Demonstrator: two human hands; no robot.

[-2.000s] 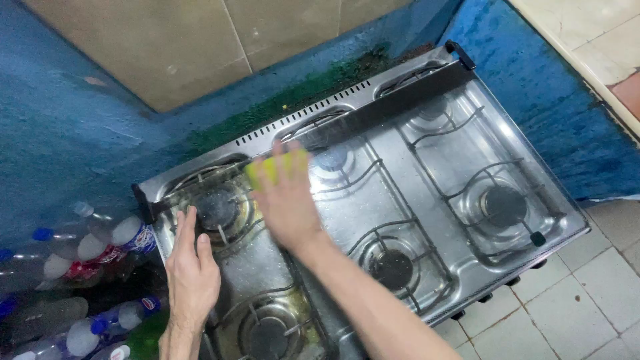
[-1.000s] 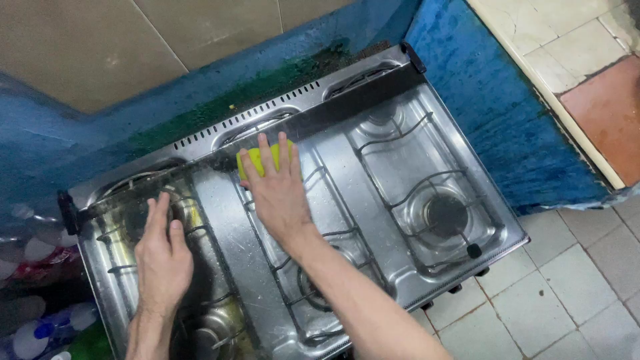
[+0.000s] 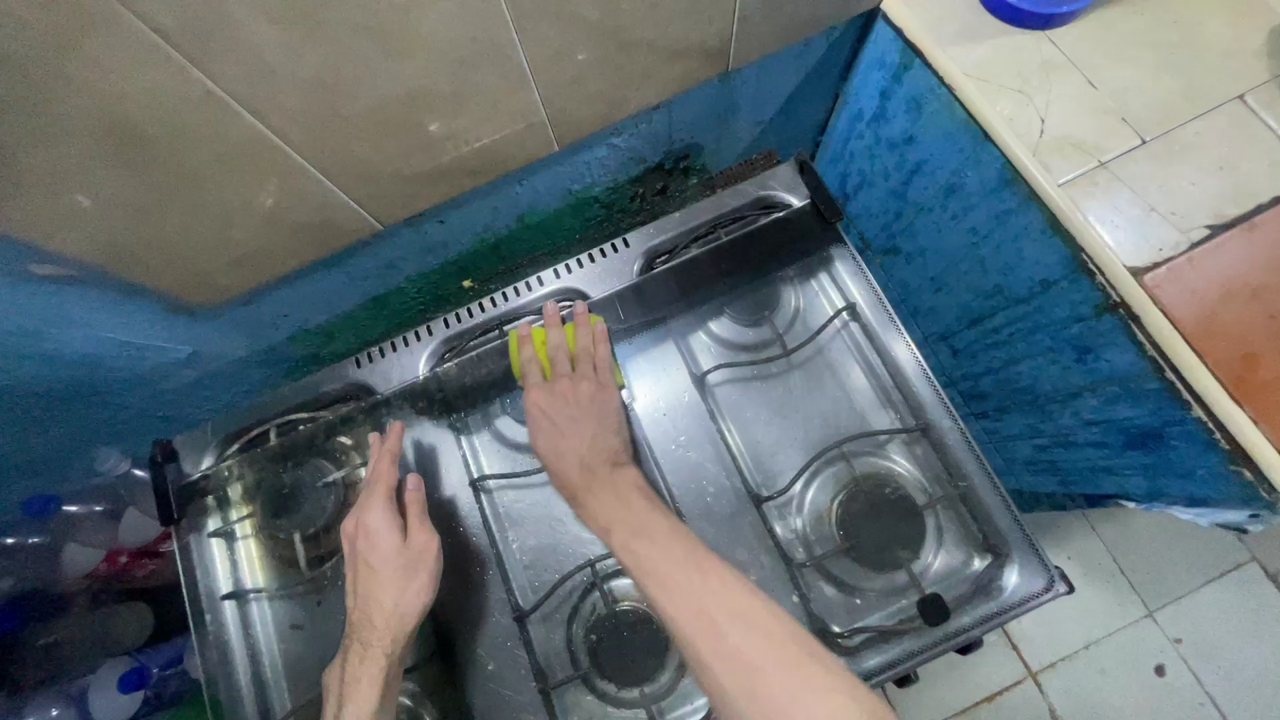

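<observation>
My right hand [image 3: 577, 415] presses a yellow-green sponge [image 3: 530, 352] flat on the glass lid [image 3: 680, 365] of a gas stove, near the lid's dark rear band. The sponge shows between and beside my fingers; its underside is hidden. To the left, my left hand [image 3: 390, 535] is held edge-on with its fingers together and thumb raised, over the left part of the lid; whether it touches the glass I cannot tell. Through the glass show burners [image 3: 880, 522] and wire pan supports [image 3: 780, 358]. A black hinge [image 3: 165, 482] sits at the lid's left rear corner.
Plastic bottles [image 3: 75, 530] crowd the floor left of the stove. Behind it runs a blue wall [image 3: 620, 215] with dark stains, below beige tiles [image 3: 430, 110]. A tiled counter [image 3: 1100, 150] with a blue side stands to the right, a blue plastic item [image 3: 1035, 8] on it.
My right hand has moved rightward along the lid's rear band with the sponge under it. My left hand stays over the left part. The view has shifted.
</observation>
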